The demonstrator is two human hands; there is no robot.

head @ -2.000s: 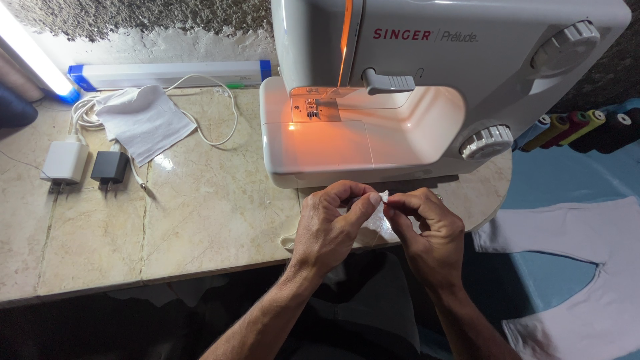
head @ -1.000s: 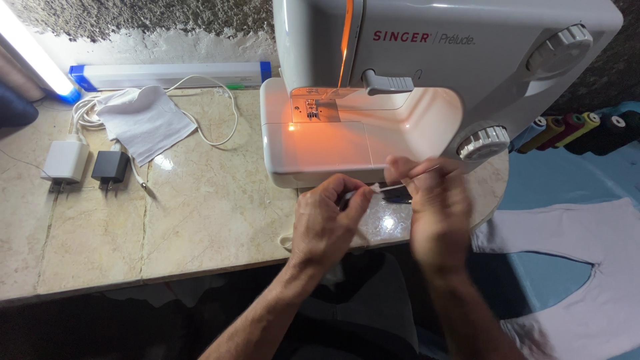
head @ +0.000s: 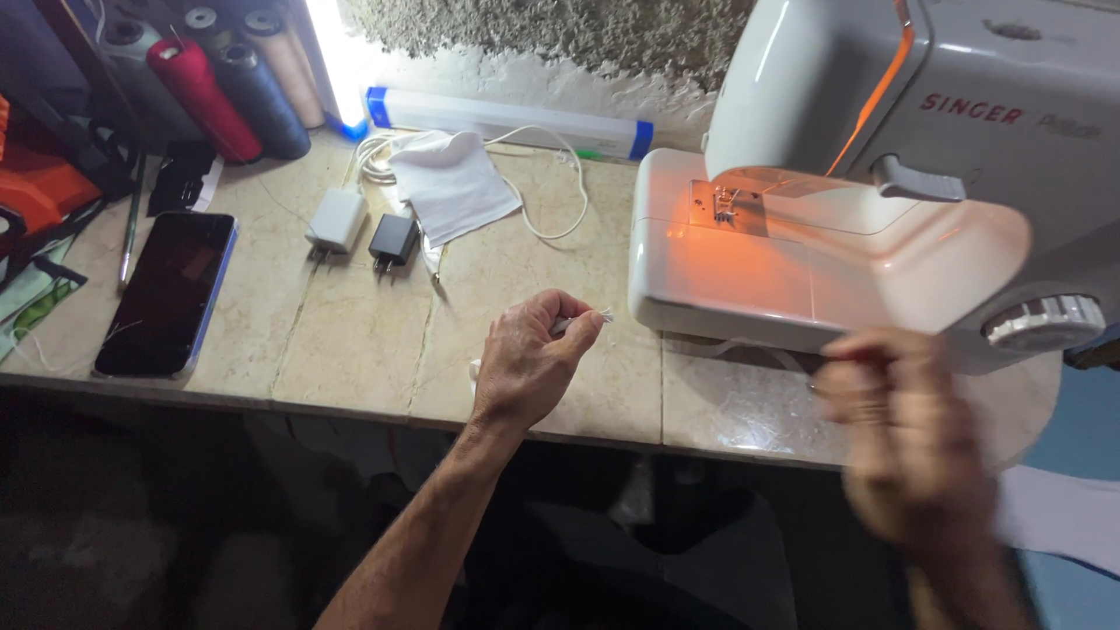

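Observation:
My left hand [head: 538, 350] is over the front of the tiled table, thumb and forefinger closed on a small white piece [head: 604, 316] with frayed thread-like ends. To its right, my right hand [head: 906, 420] is blurred by motion in front of the sewing machine [head: 735, 284]; whether its fingers hold anything cannot be told. The lamp of the machine lights its needle plate and presser foot [head: 724, 203] orange. A pale strip [head: 774, 352] lies along the machine's front base, between the hands.
A white cloth [head: 459, 192] lies on a coiled white cable, beside a white charger [head: 337, 219] and a black charger [head: 394, 238]. Farther left are a phone [head: 166, 293] and several thread spools [head: 206, 101]. A tube lamp [head: 507, 118] lies by the wall. White fabric [head: 1063, 516] is at lower right.
The hands, close together two seconds ago, are now wide apart, with the right hand moved off to the right. The view has swung left, bringing in the phone and the left-hand spools.

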